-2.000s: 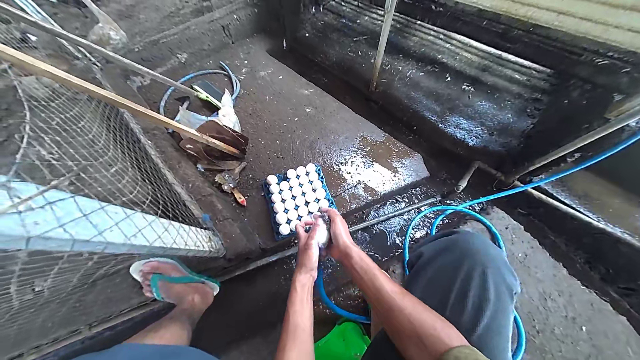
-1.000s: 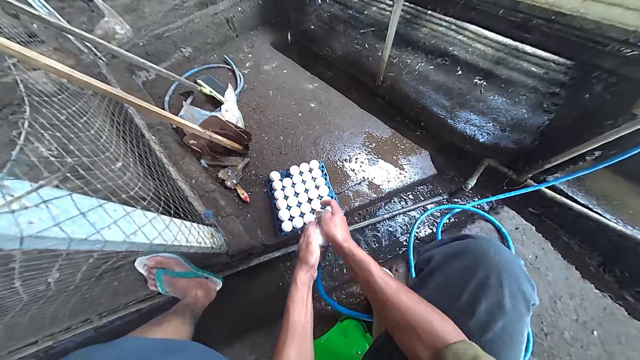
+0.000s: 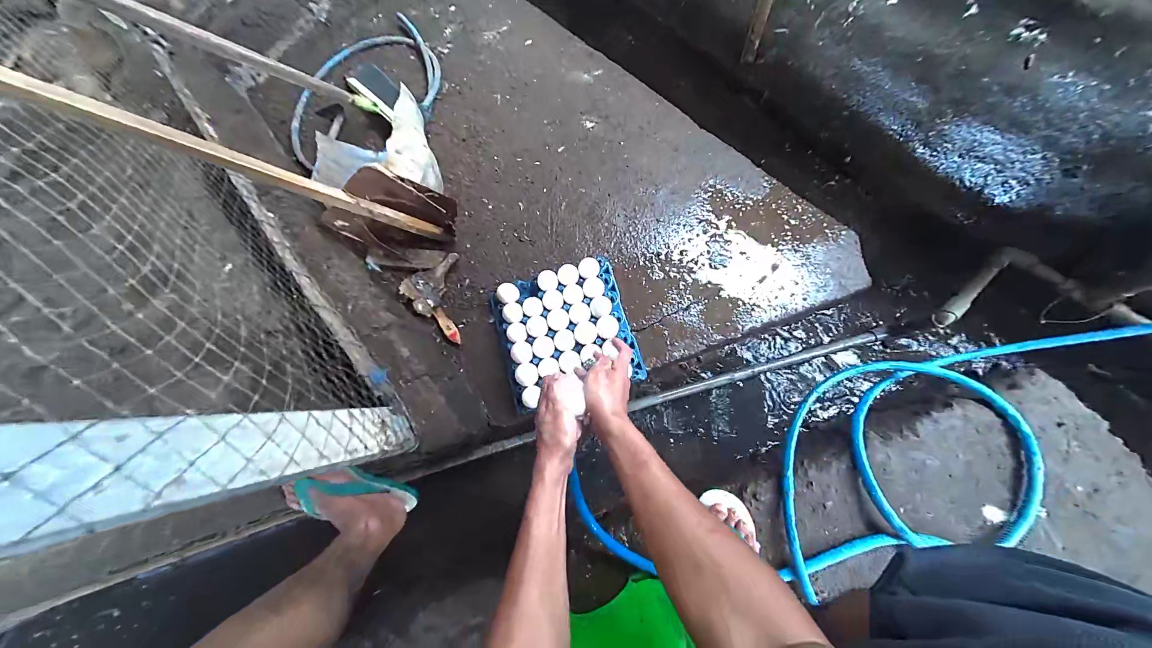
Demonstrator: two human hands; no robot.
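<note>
A blue plastic egg tray [image 3: 635, 356] full of rows of white eggs [image 3: 557, 320] lies on the wet concrete floor. Both my hands are at its near edge. My left hand [image 3: 560, 416] is curled around a white, rounded thing, which looks like an egg [image 3: 568, 394]. My right hand [image 3: 608, 385] is close beside it, its fingers over the tray's near right corner, next to an egg there; whether they grip that egg I cannot tell. A gap shows in the tray's far row.
A blue hose [image 3: 909, 367] loops on the right. A metal pipe [image 3: 765, 367] runs past the tray. Wire netting [image 3: 135, 243], a wooden handle [image 3: 225, 157] and a wood-handled brush [image 3: 445, 326] are on the left. Something green [image 3: 630, 621] sits below my arms; a drainage channel [image 3: 774, 126] lies beyond.
Both hands were together at the tray's near edge; now they are slightly apart, with my right hand reaching over the tray's near right corner. The view has shifted.
</note>
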